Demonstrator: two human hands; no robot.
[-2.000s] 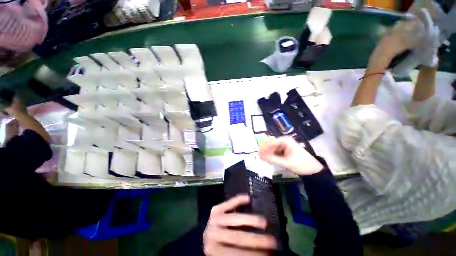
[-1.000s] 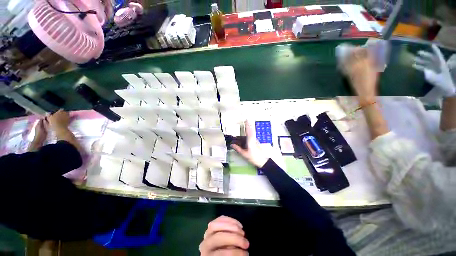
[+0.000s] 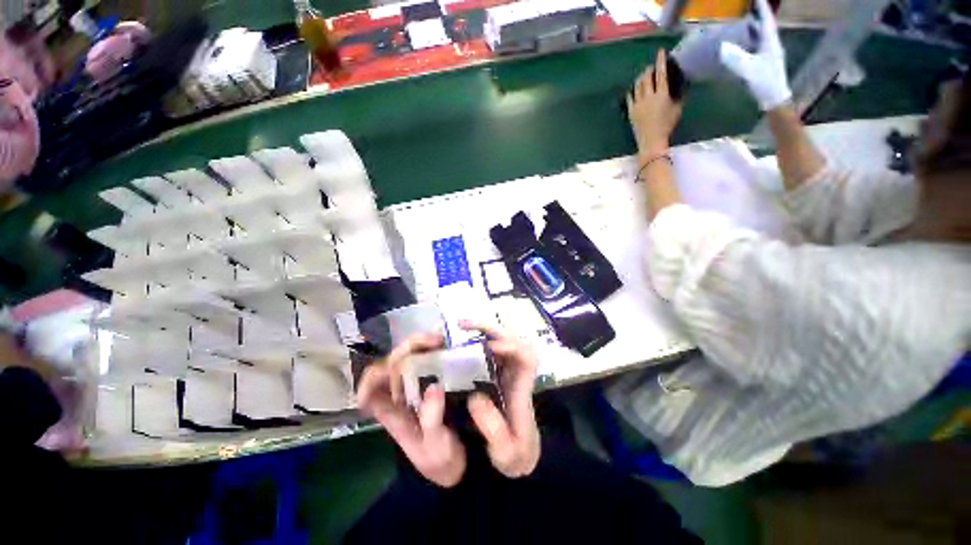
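Observation:
My left hand (image 3: pixel 413 410) and my right hand (image 3: pixel 505 399) are together at the bench's front edge. Both hold a small carton (image 3: pixel 460 368) between them, with a pale face up and black parts under the fingers. Its lower side is hidden by my fingers. To the left stands a block of open formed boxes (image 3: pixel 240 309) in close rows, with white inner faces and raised lids. To the right lie flat black carton blanks (image 3: pixel 554 279) with an oval product picture. A blue printed grid (image 3: pixel 450 261) shows on the bench covering between them.
A person in a light top (image 3: pixel 788 309) sits close at right, one white-gloved hand over the green belt (image 3: pixel 468 128). Another person's dark sleeve (image 3: pixel 27 410) is at far left. Blue stools (image 3: pixel 250 495) stand below the bench.
My right hand has left the box block and joined my left hand, which has risen to the bench edge; both now hold a carton. The view has shifted right. The neighbour's hands have moved.

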